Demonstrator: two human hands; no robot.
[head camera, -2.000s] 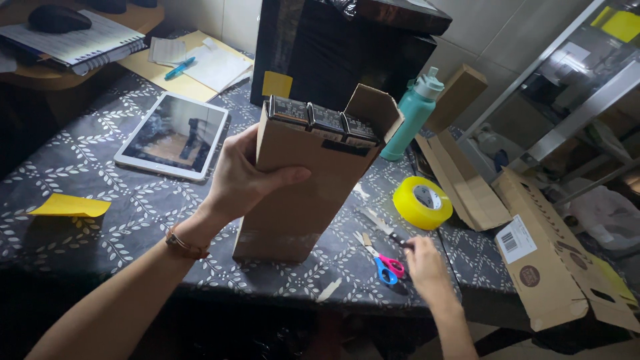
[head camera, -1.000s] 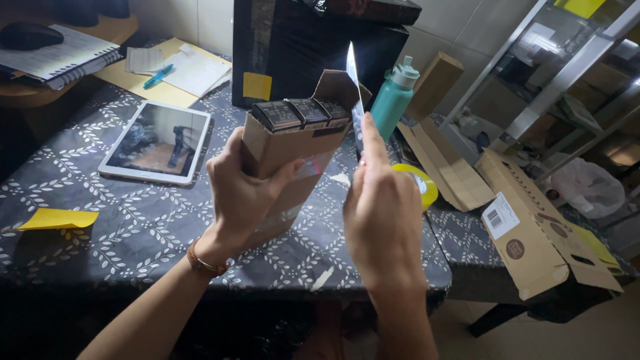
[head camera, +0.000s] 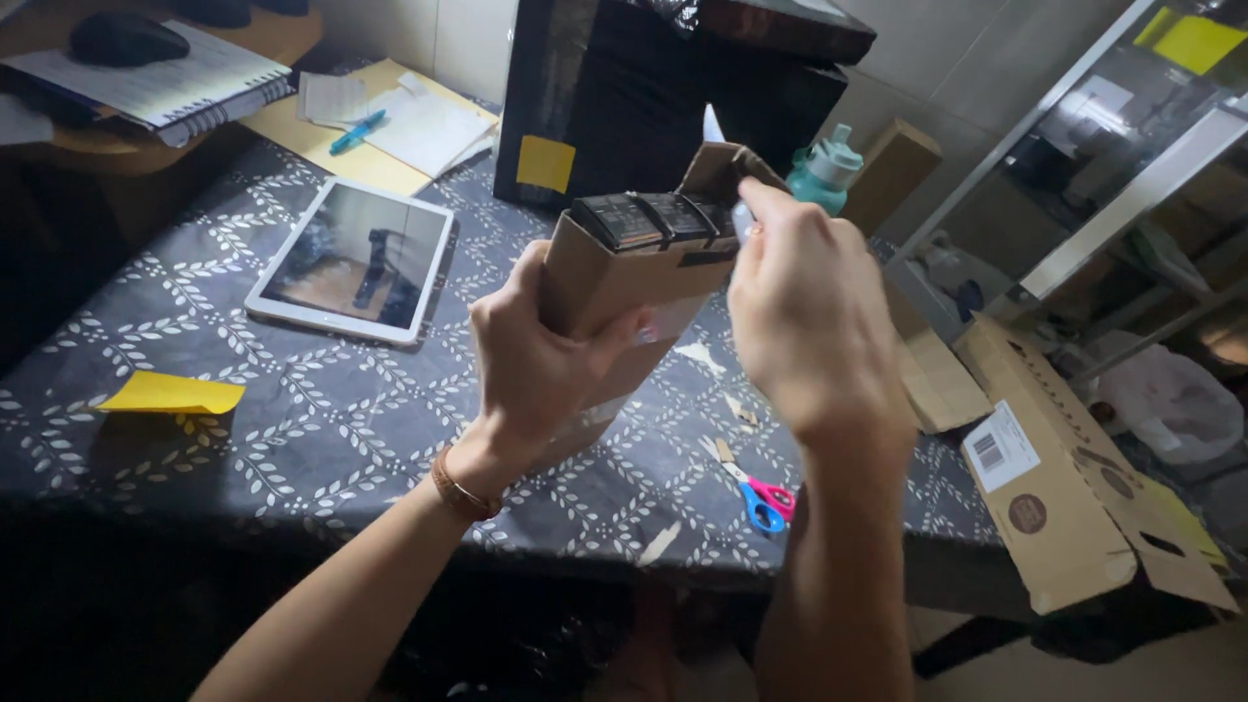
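A tall cardboard box (head camera: 634, 283) leans slightly on the patterned tablecloth, its top flap up at the right. Several dark packs (head camera: 653, 219) fill its opening. My left hand (head camera: 546, 341) grips the box around its left side, thumb across the front. At the upper right corner, my right hand (head camera: 809, 292) is closed on a knife, mostly hidden by the fingers and the flap; the blade tip (head camera: 713, 124) shows behind the flap. Scissors with blue and pink handles (head camera: 762, 499) lie on the cloth below my right hand.
Left of the box lies a white-framed tablet (head camera: 356, 258), with a yellow sticky note (head camera: 174, 392) nearer me. A dark wrapped box (head camera: 673, 107) stands behind. At the right are a teal bottle (head camera: 827, 171) and an opened carton (head camera: 1053, 487) bearing a label.
My right hand has gone from beside the scissors up to the box's upper right corner with the knife. Its blade, fully visible a second ago, is now mostly behind the flap.
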